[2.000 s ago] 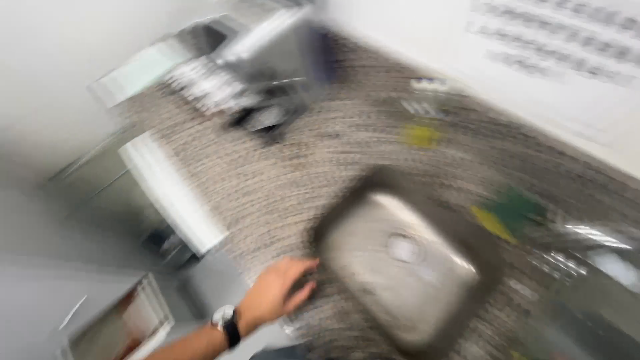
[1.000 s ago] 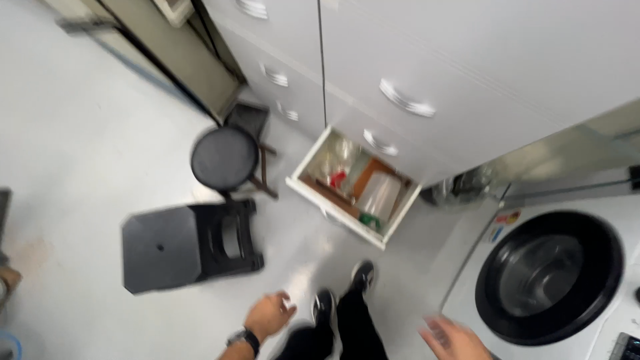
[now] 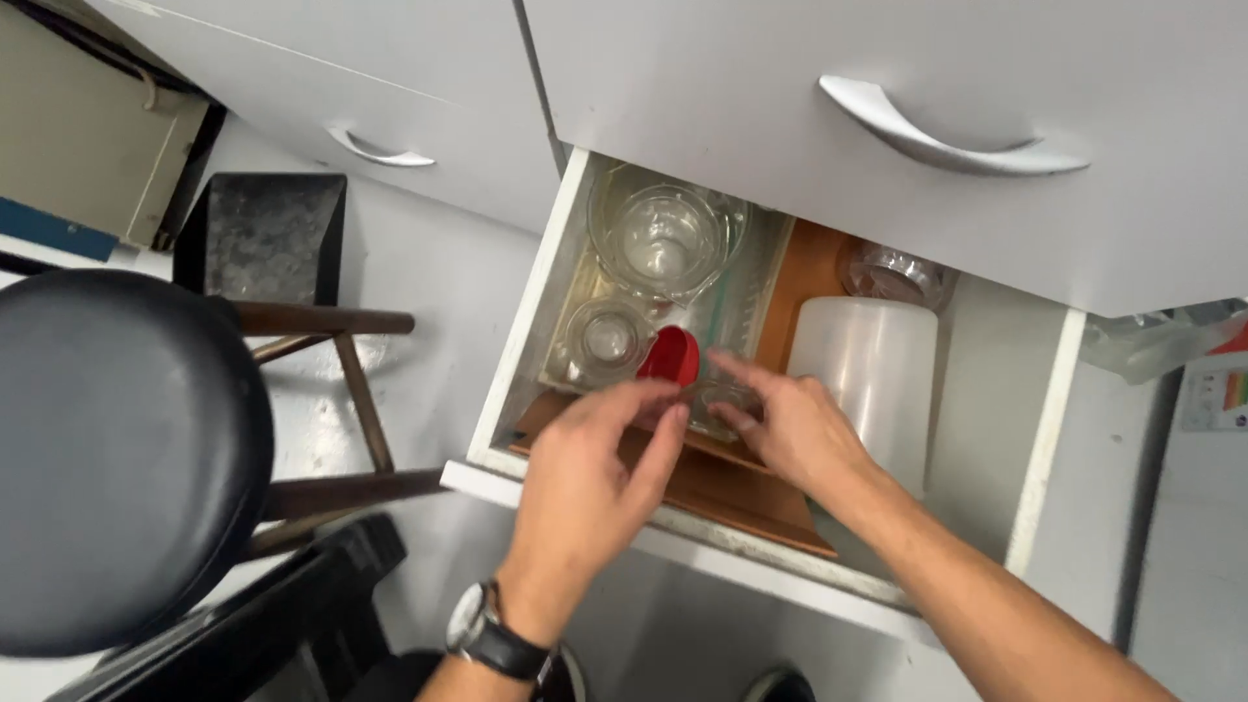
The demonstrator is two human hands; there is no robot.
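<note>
Both hands reach into a pulled-out white drawer. My left hand, with a watch on its wrist, has thumb and fingertips close together at the near edge of a red plastic lid or cup; whether they grip it is unclear. My right hand is just right of the red piece, thumb and forefinger apart above a small clear glass container. Glass beakers or bowls and a smaller glass jar stand in the drawer's left part. A translucent white plastic container lies to the right.
Brown cardboard lines the drawer's front. Clear plastic pieces lie at its back. A round black stool and a black plastic step stool stand at left. Above are cabinet fronts with a metal handle; at right, a white appliance.
The view has moved from a countertop sink to the floor, then close over the drawer. Both hands, above the floor one second ago, are now inside the drawer, which was pulled out then too.
</note>
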